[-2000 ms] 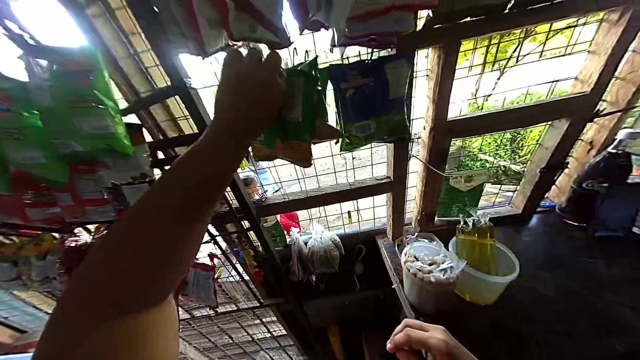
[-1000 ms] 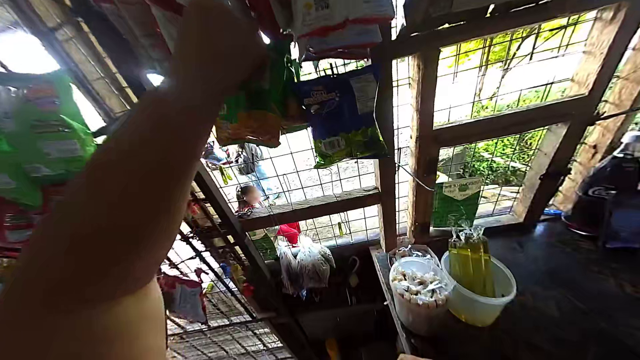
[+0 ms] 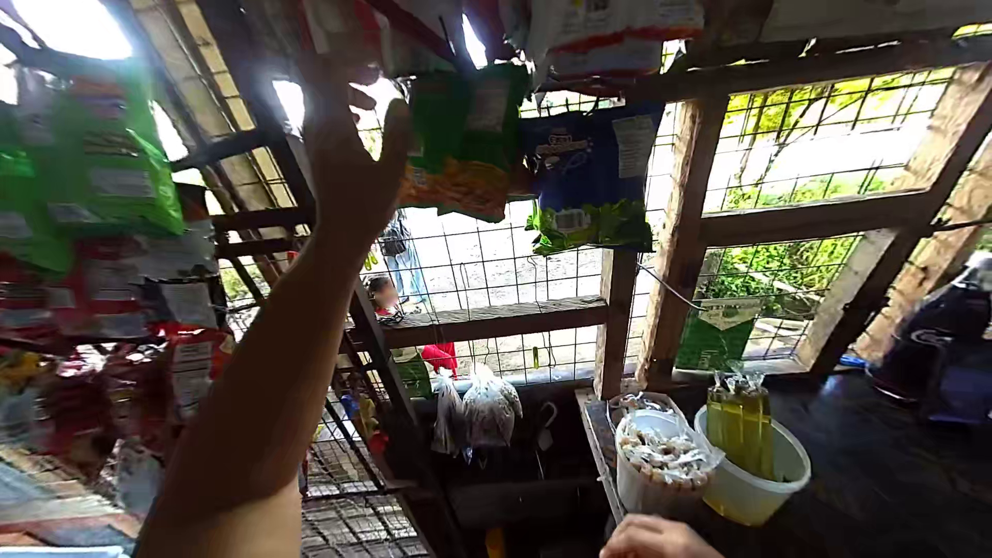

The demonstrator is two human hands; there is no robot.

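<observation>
My left hand (image 3: 353, 143) is raised at the upper left, thumb apart from the fingers, beside a hanging green and orange snack packet (image 3: 465, 143); the fingertips blur against the glare and nothing shows in the hand. A blue and green snack packet (image 3: 593, 178) hangs to the right of that one. My right hand (image 3: 659, 539) is at the bottom edge, only partly in view, its fingers curled, just below a white tub (image 3: 659, 496) of small wrapped items. Whether it holds anything is hidden.
A white basin (image 3: 798, 473) with bags of yellow liquid (image 3: 740, 426) stands on the dark table (image 3: 876, 465). Green packets (image 3: 108, 155) hang at left. Tied plastic bags (image 3: 492, 407) hang below the wooden-framed wire mesh. Dark bottles (image 3: 938, 341) are at right. People are outside.
My left hand has come down from the top edge, where it was partly cut off one second ago. My right hand is back in view at the bottom edge.
</observation>
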